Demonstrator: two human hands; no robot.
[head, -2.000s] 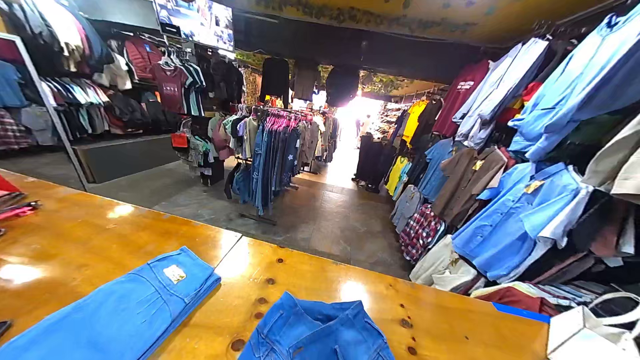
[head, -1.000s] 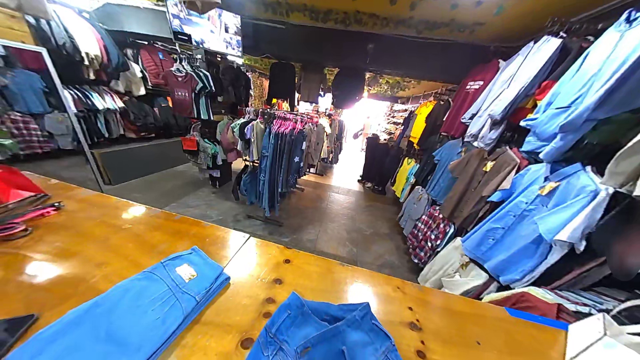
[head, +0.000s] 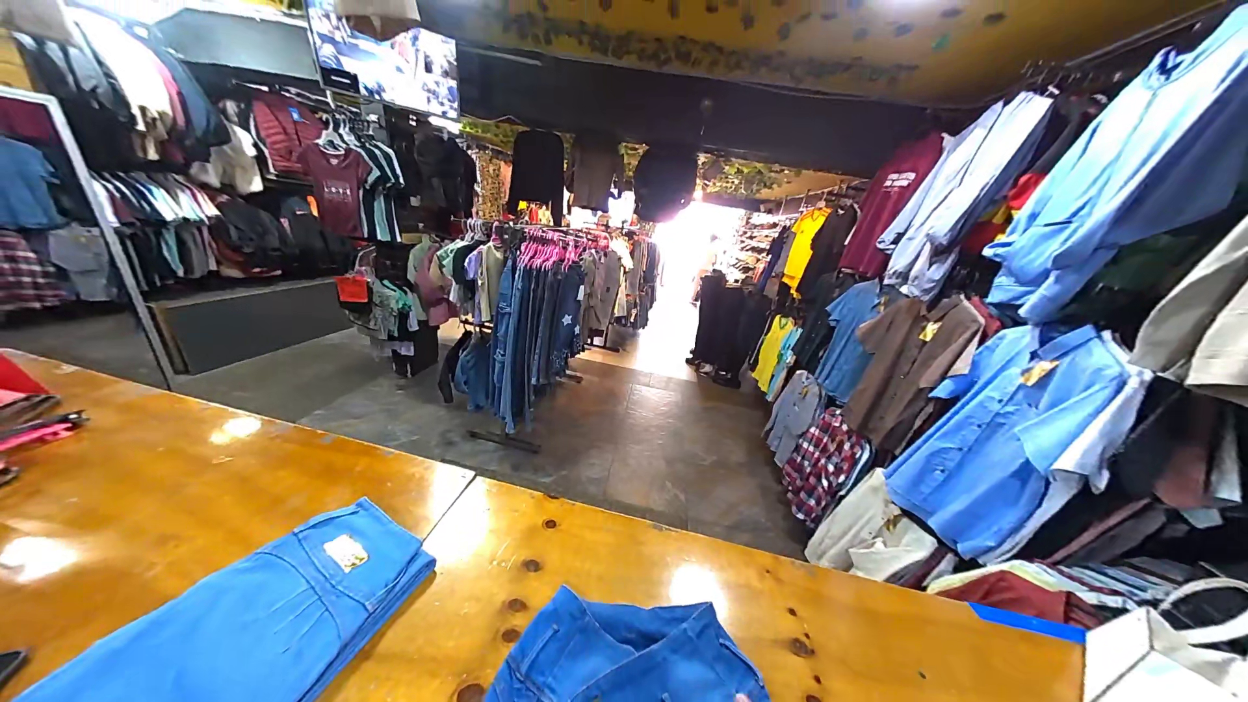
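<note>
Folded blue denim jeans (head: 244, 614) lie on the varnished wooden counter (head: 468, 575) at the lower left, with a light patch on the waistband. Near the bottom centre is a second pair of blue jeans (head: 624, 653), its waistband at the top and the rest cut off by the lower edge. My left hand is out of view. A tiny pinkish spot at the bottom edge of the second pair could be a fingertip of my right hand; too little shows to tell, or to tell what it holds.
A white bag (head: 1160, 653) with a handle stands at the counter's right end. Red and pink items (head: 39, 429) lie at its left edge, a dark object (head: 12, 665) below them. Beyond are a rack of jeans (head: 531, 331), shirts hung along the right, and a framed mirror (head: 97, 224).
</note>
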